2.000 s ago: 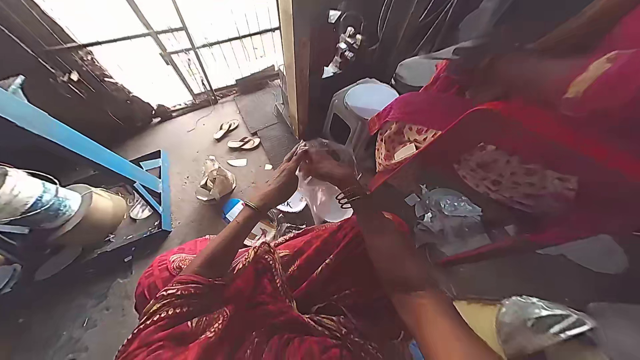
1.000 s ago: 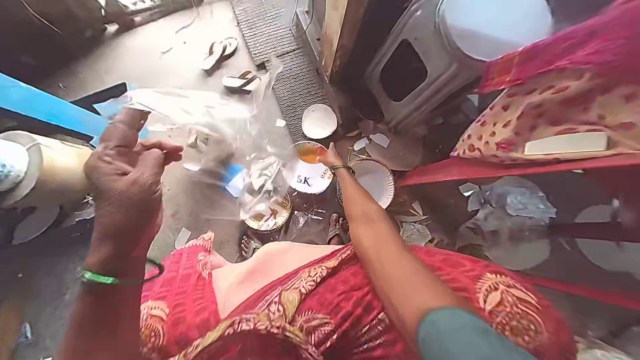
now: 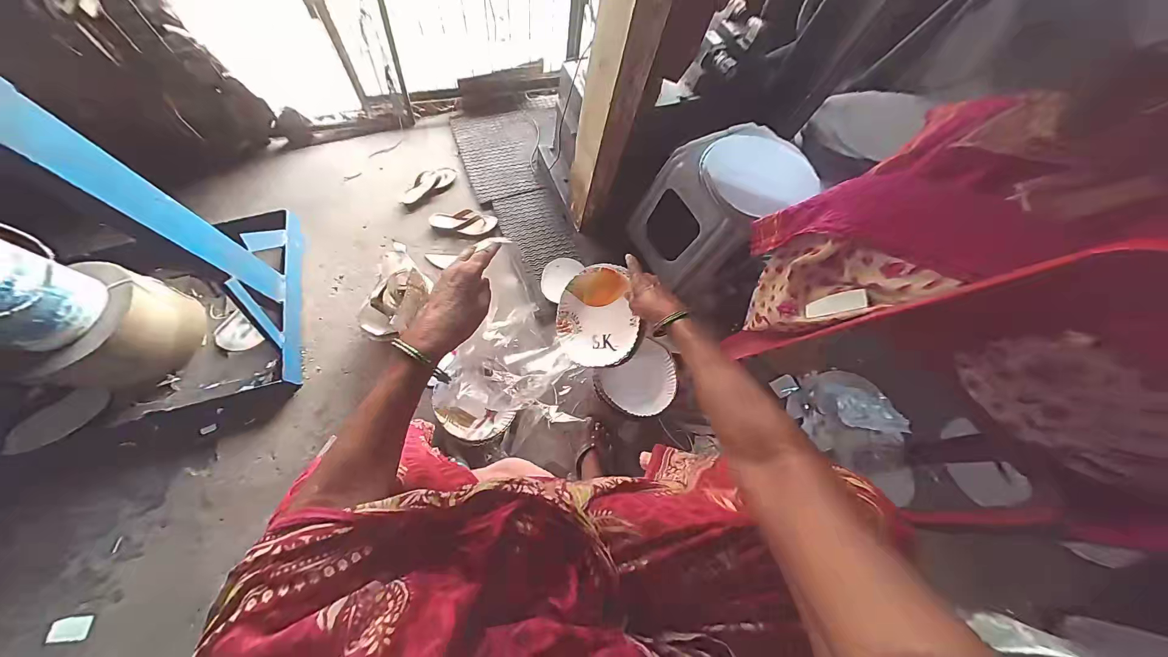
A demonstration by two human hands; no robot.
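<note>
My left hand grips the top edge of a clear plastic bag, which hangs down between my hands. With my right hand I hold the right rim of a printed paper plate, white with an orange patch and lettering; whether it is one plate or a stack cannot be told. Just below it lies a white paper plate with a fluted rim. Another printed plate lies at the lower left, partly under the plastic. A small white disc shows beyond the held plate.
Sandals lie on the floor ahead. A blue metal frame and buckets are at left. At right are a plastic stool, a red chair with a person in pink cloth, and crumpled plastic. A wooden post rises ahead.
My right hand, reaching down at the printed plates one second ago, now holds one up near the plastic bag. The left hand has moved inward with the bag. The view has shifted.
</note>
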